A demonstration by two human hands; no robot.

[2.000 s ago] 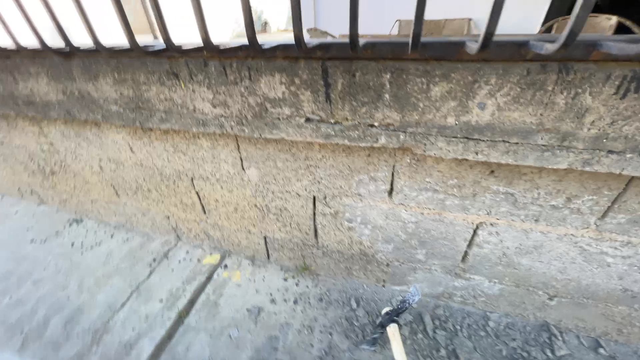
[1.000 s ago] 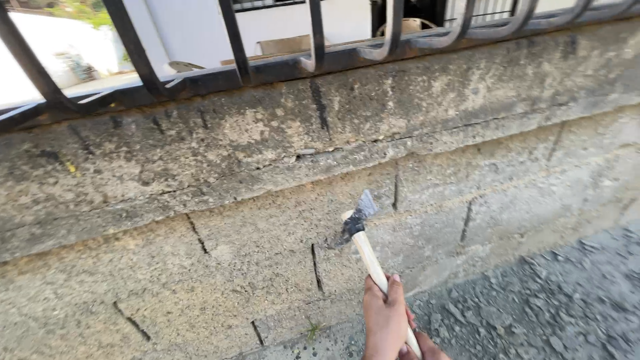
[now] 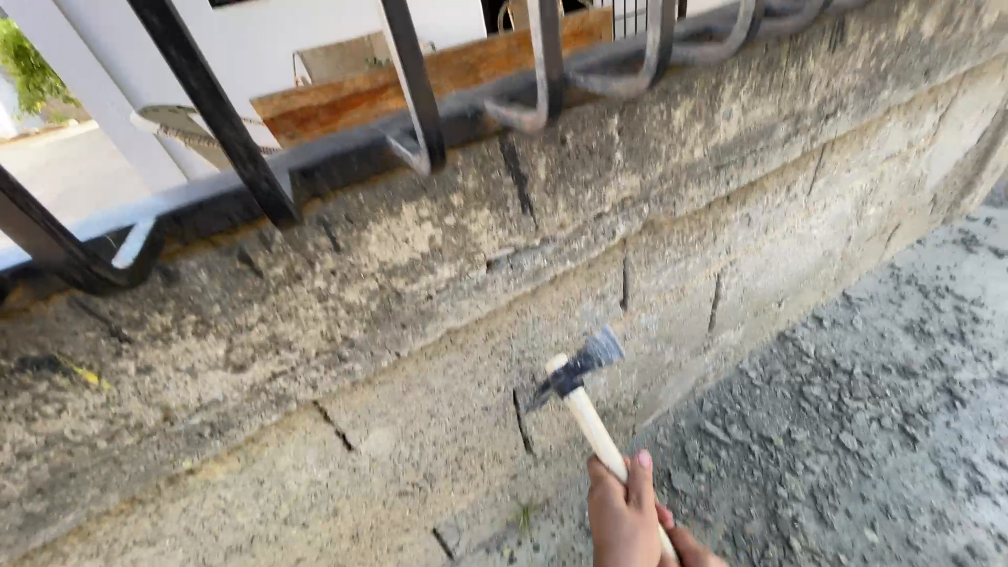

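Note:
A small pick-like hand tool [image 3: 579, 382] has a pale wooden handle and a dark metal head, with a flared, grey-smeared blade on one side and a narrow end on the other. Its head is up, in front of the block wall [image 3: 441, 425]; contact with the wall cannot be told. My left hand [image 3: 626, 508] grips the handle partway down, thumb along it. Lower and to the right, my right hand [image 3: 689, 547] holds the handle near its end, partly cut off by the frame. Short dark grooves [image 3: 522, 421] mark the wall around the head.
Black metal railing bars [image 3: 413, 87] rise from the wall's rough concrete coping [image 3: 394, 260]. Behind them are a wooden board [image 3: 339, 98] and a chair. Grey rubble [image 3: 819, 425] covers ground at the lower right, and a small weed [image 3: 526, 516] grows at the wall's foot.
Two seconds ago only the tool showed, low by the rubble; it has since been raised in front of the wall, and both hands have come into view on its handle. The view has tilted.

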